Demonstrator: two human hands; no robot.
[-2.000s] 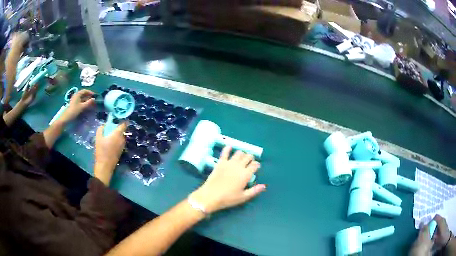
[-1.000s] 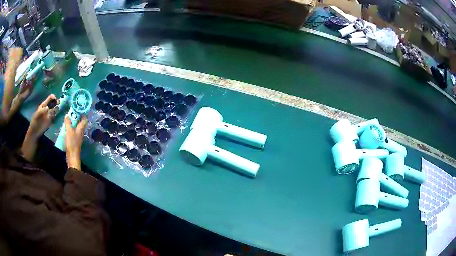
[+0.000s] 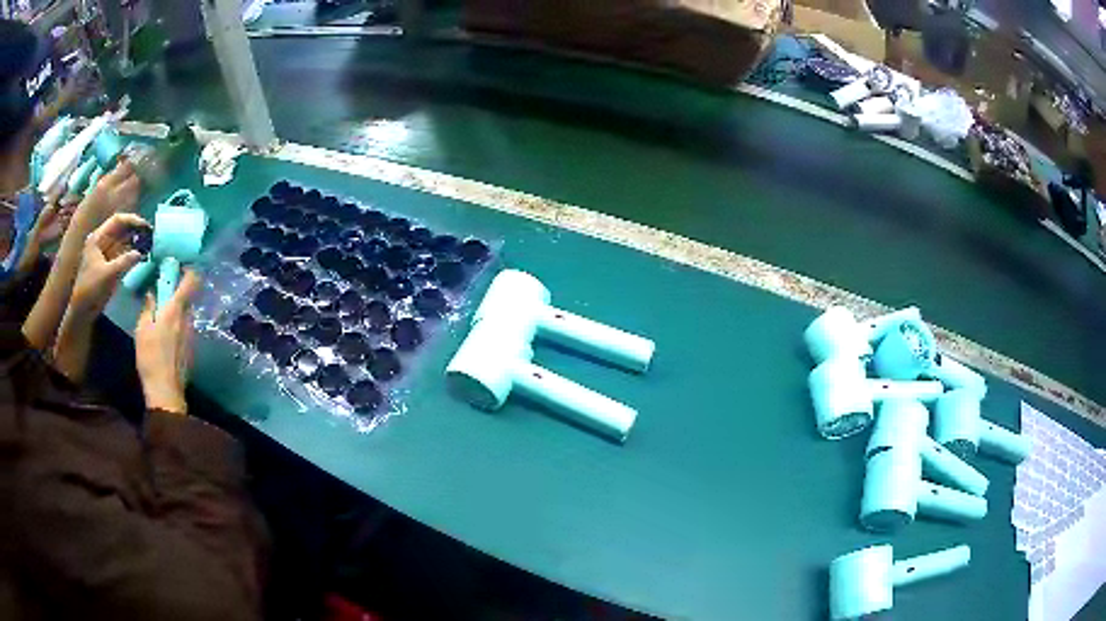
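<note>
Two turquoise hair dryer bodies [image 3: 489,370] lie side by side in the middle of the green bench, heads at left and handles pointing right. Several more turquoise bodies [image 3: 891,479] lie in a loose group at the right, with one apart at the bottom right [image 3: 861,582]. A white label sheet [image 3: 1061,485] lies at the right edge. Neither my left hand nor my right hand is in view.
Black round caps [image 3: 328,325] lie in rows on clear plastic at left. A brown-sleeved worker [image 3: 134,510] at left holds a turquoise body [image 3: 180,231]. A pale edge strip [image 3: 606,231] borders the dark green conveyor belt [image 3: 582,146]. Cartons and white parts lie across the belt.
The hand that lay over the middle pair two seconds ago is gone, and so is the one at the label sheet. The neighbour's hands have moved left, away from the caps, with a turquoise body.
</note>
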